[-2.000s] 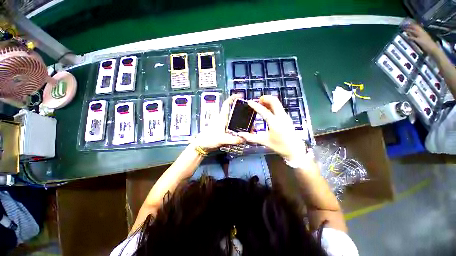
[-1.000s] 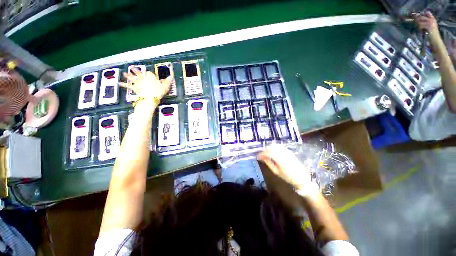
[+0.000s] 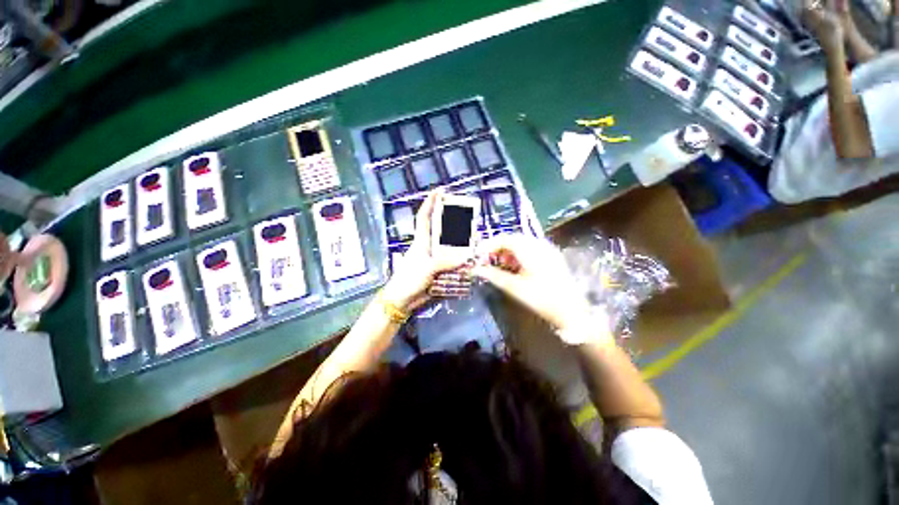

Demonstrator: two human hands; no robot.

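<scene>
My left hand [image 3: 419, 264] holds a keypad phone [image 3: 456, 225] upright, dark screen facing up, its keys showing below the screen. My right hand [image 3: 522, 278] is at the phone's lower right edge with fingertips together; whether something is between them cannot be told. The lens tray [image 3: 480, 107] with dark squares lies behind and is partly covered by my hands. The phone tray [image 3: 258, 158] at the left holds several face-down phones [image 3: 227, 286] and one face-up phone [image 3: 314, 158], with one bare slot beside it in the back row.
A tweezers-like stick [image 3: 537, 136], white scrap [image 3: 579, 153] and yellow liner bits [image 3: 597, 124] lie right of the lens tray. A whitish bottle [image 3: 693, 138] is at the right bench edge. Clear film [image 3: 621, 281] fills the right carton. Another person's arm [image 3: 836, 79] is beside a farther phone tray [image 3: 706, 69].
My left hand has come back from the phone tray with a face-up phone. My right hand has moved up to this phone. The third back-row slot now shows a face-down phone. The view has turned right.
</scene>
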